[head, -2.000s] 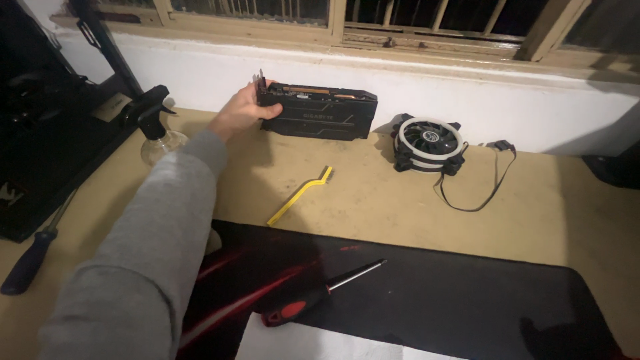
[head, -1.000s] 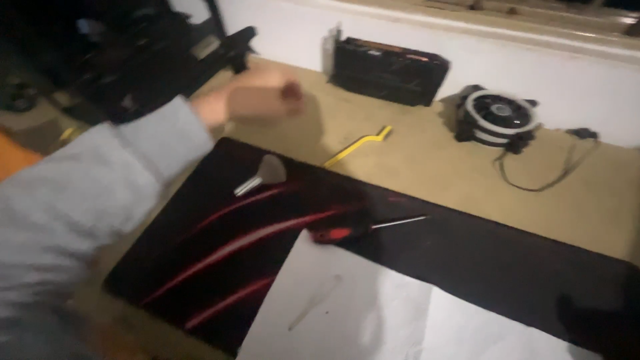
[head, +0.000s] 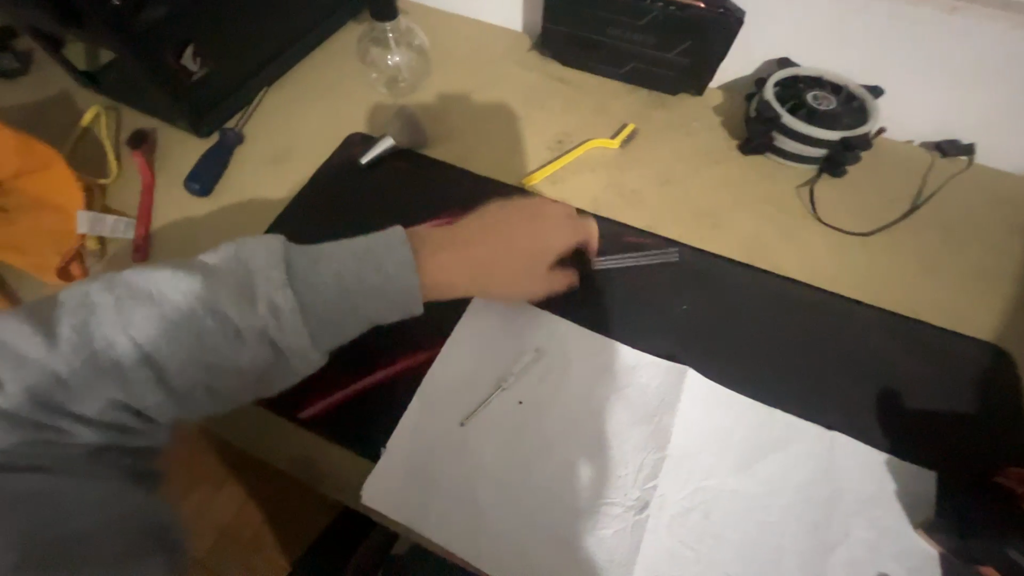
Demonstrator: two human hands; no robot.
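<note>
My left hand, blurred, reaches in from the left in a grey sleeve. Its fingers are closed around the handle of a screwdriver, whose blurred metal shaft points right over the black and red desk mat. Below the hand, white paper lies on the mat, bearing a small, thin precision screwdriver and a tiny dark speck. A small skin-toned edge shows at the paper's lower right corner; whether it belongs to my right hand is unclear. A yellow-handled brush lies just beyond the mat.
A graphics card stands by the wall, left of a cabled computer fan. A clear spray bottle, a blue-handled screwdriver, a brush with a pale handle, a red tool and an orange cloth item lie farther left.
My left hand let go of the graphics card, which remains by the wall. It has moved toward the paper and taken hold of the red and black screwdriver that lay on the mat.
</note>
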